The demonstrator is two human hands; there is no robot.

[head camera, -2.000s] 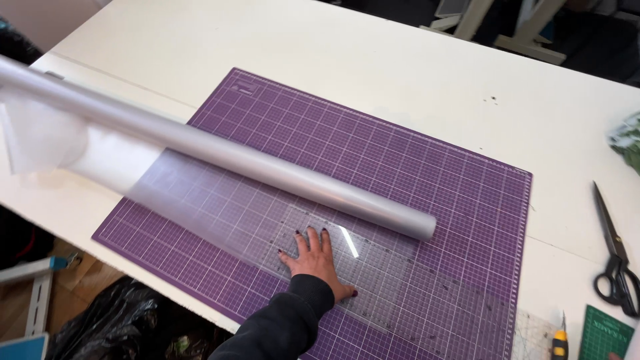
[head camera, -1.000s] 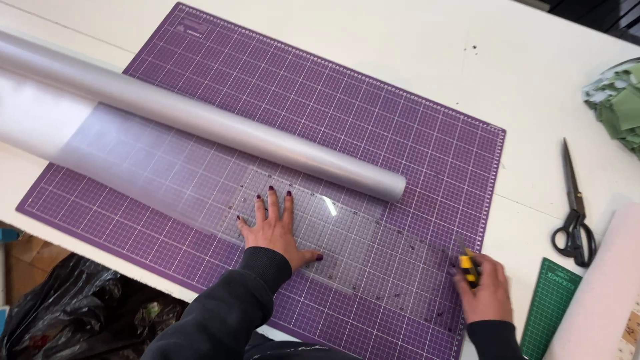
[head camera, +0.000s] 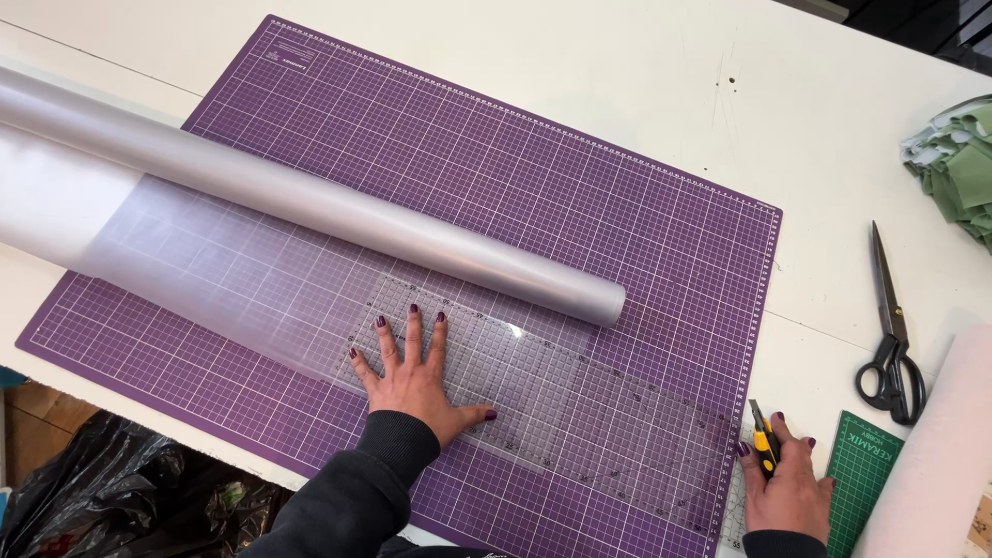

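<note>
My left hand (head camera: 415, 387) presses flat, fingers spread, on a clear gridded quilting ruler (head camera: 589, 418). The ruler lies over the unrolled part of a translucent plastic film (head camera: 209, 256), on a purple cutting mat (head camera: 496, 170). Beyond my fingers, the film's roll (head camera: 372, 225) lies slantwise across the mat, its end short of the mat's right edge. My right hand (head camera: 787, 480) holds a yellow and black utility knife (head camera: 763, 442) at the mat's right edge, its blade pointing away from me. A second clear ruler (head camera: 732, 515) lies partly under that hand.
Black-handled scissors (head camera: 891, 349) lie on the white table (head camera: 821, 132) at right. Near them are a small green cutting mat (head camera: 860, 473), a pale pink roll (head camera: 938, 457) and bunched green fabric (head camera: 957, 167). A black plastic bag (head camera: 139, 488) is below the front edge.
Two seconds ago the utility knife lay on the table at the lower right; my right hand has taken hold of it. My left hand has stayed on the ruler.
</note>
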